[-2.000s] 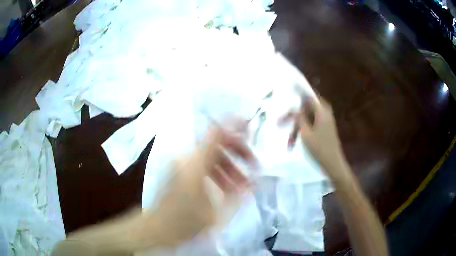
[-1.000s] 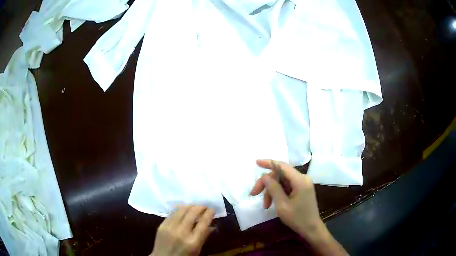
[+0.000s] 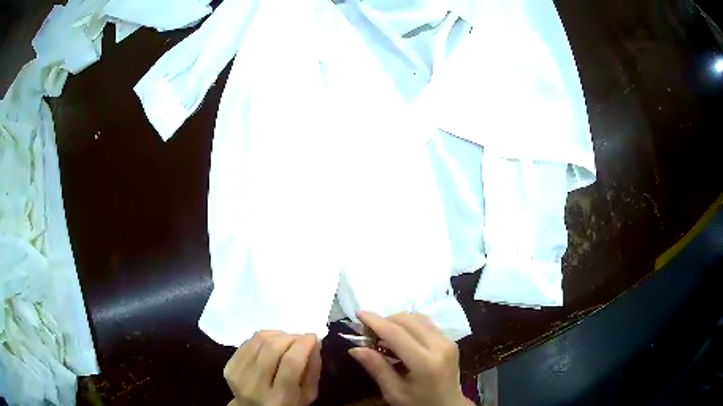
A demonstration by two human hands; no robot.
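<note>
A white shirt (image 3: 293, 182) lies spread on the dark table, one sleeve out to the upper left and a sleeve with its cuff at the right. My left hand (image 3: 276, 369) pinches the bottom hem at the left of a gap in the cloth. My right hand (image 3: 412, 357) is just right of the gap, fingers closed around small thread snips (image 3: 357, 339) whose pale tips point left toward my left hand. The tips are beside the hem edge; whether they touch a thread is too small to tell.
A stack of creamy folded garments (image 3: 36, 262) lies along the left edge. More white cloth (image 3: 151, 12) is at the upper left. The glossy dark-brown table (image 3: 151, 230) has pale specks and a yellowish edge at the right, with a dark surface beyond it.
My right hand has moved down and left beside my left hand, and the snips' tips now show. My left hand now pinches the hem. The cuff beside the gap has shifted right.
</note>
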